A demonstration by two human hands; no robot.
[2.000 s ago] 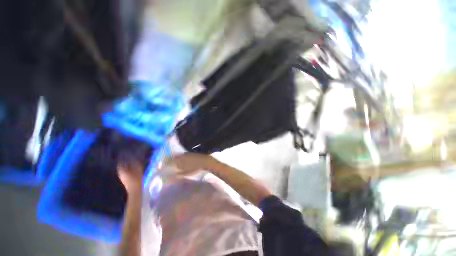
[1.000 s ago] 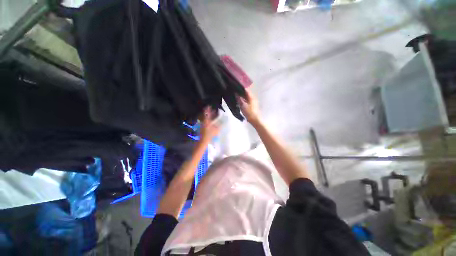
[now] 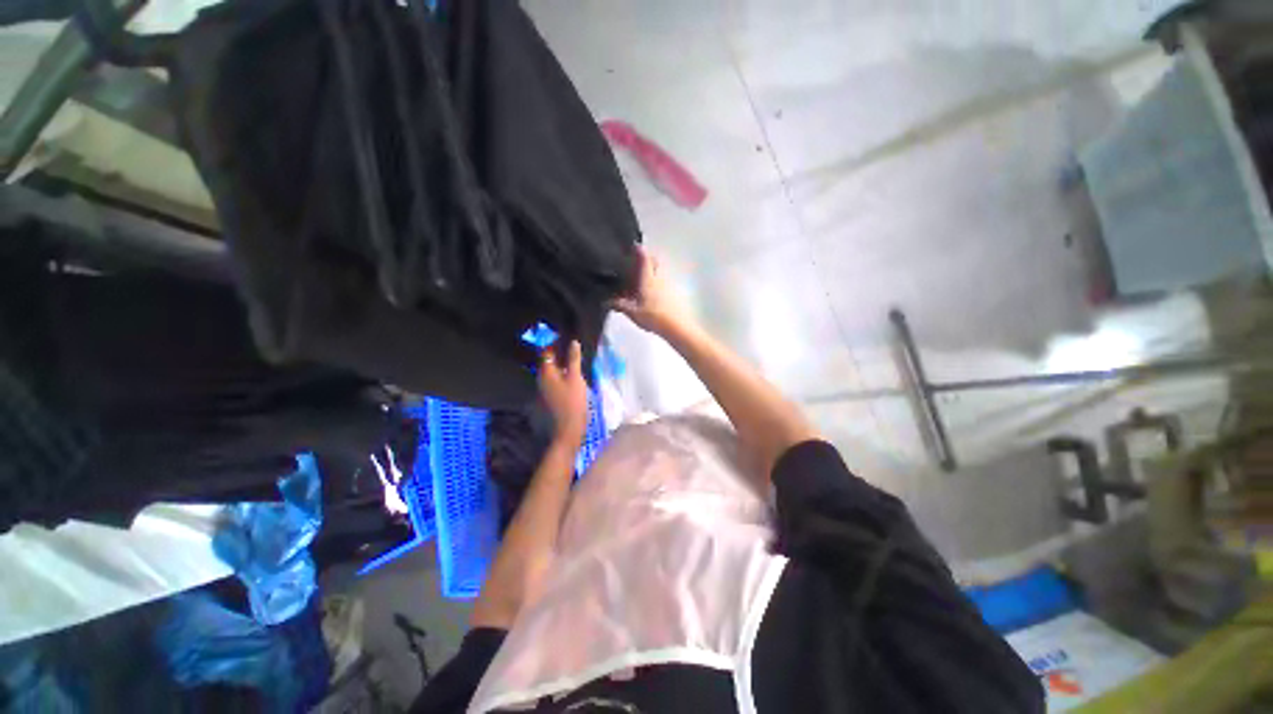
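Observation:
Black garments (image 3: 307,181) hang in a thick bunch in front of me at the upper left, with long straps or ties dangling over them. My right hand (image 3: 637,283) is shut on the right edge of a black garment; its fingertips are partly hidden by cloth. My left hand (image 3: 563,384) is at the lower edge of the same cloth, its fingers raised against it; whether it grips is unclear. A small bright blue patch (image 3: 539,335) shows just above my left hand.
A blue crate (image 3: 461,488) with black cloth stands on the floor below the garments. Blue plastic bags (image 3: 272,544) lie lower left. A pink-red strip (image 3: 653,163) lies on the grey floor. A metal stand (image 3: 921,388) is at the right, a white bag (image 3: 1075,658) lower right.
The view has turned from a blurred scene to the hanging garments. Since one second ago, my right hand has moved slightly left with the cloth edge and my left hand slightly down.

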